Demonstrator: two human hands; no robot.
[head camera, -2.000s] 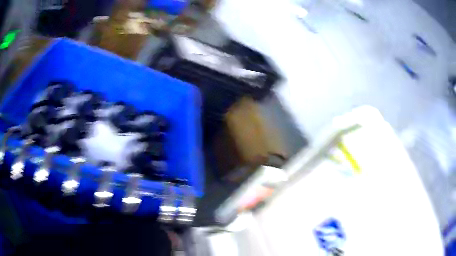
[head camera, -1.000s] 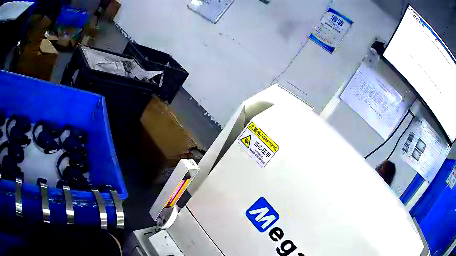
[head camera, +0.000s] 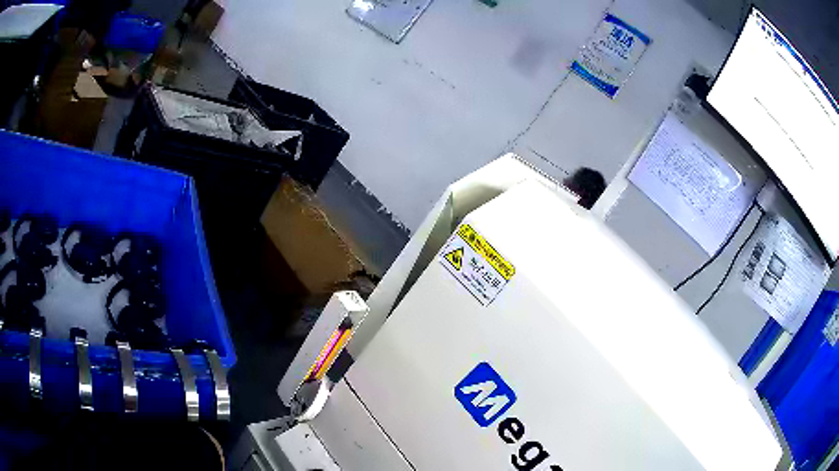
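No hand of mine shows in the head view. The off-white test box (head camera: 589, 340) fills the lower right, its lid down, with a blue M logo and part of the brand name. An upright white sensor bar (head camera: 322, 350) with a yellow-pink strip stands at its left side. The blue tote (head camera: 207, 267) is at the left edge. Several black headphones (head camera: 133, 294) sit on its pale liner. Several shiny metal bands (head camera: 129, 377) hang in a row over its near edge.
Black crates (head camera: 221, 138) with pale wrapping and a brown cardboard box (head camera: 308, 244) are on the floor behind. A bright monitor (head camera: 782, 120) and papers (head camera: 690, 184) are at the right. A dark rounded shape, perhaps a person's head, shows above the test box (head camera: 587, 187).
Since two seconds ago the view has swung right and steadied. Since one second ago the dark rounded shape behind the test box has moved left and up. The tote and lid look the same.
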